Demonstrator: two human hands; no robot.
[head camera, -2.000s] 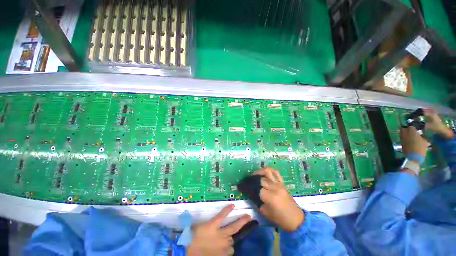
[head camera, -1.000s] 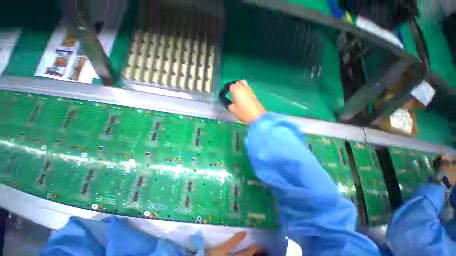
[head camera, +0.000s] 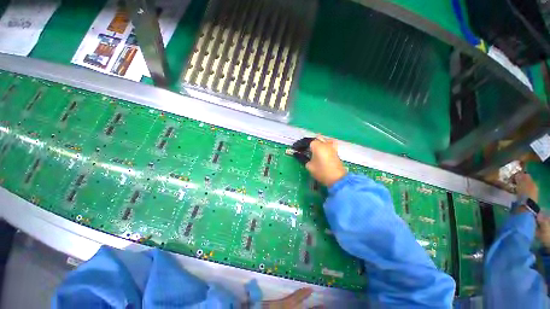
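Green circuit board panels (head camera: 181, 175) lie in a long row, bearing short dark components. My right hand (head camera: 322, 160), with black finger covers, is at the far edge of the boards. Its fingertips are closed on a small pale connector (head camera: 290, 151) at the board surface; the fingers partly hide it. My left hand (head camera: 290, 300) is low at the near rail, mostly cut off by the bottom edge, so its grip is unclear. A clear tray (head camera: 238, 99) with rows of cream-gold parts stands on the green shelf beyond the far rail.
Metal rails run along the far (head camera: 145, 99) and near side (head camera: 36, 220) of the boards. A metal post (head camera: 148, 42) stands left of the tray, beside picture sheets (head camera: 108, 51). Clear ribbed plastic (head camera: 392, 78) lies right of the tray. Another person's arm (head camera: 512, 241) is at far right.
My right hand went from the near part of the boards to beside the tray's lower right corner, then down to the boards' far edge. The view has turned; my left hand is now mostly out of frame.
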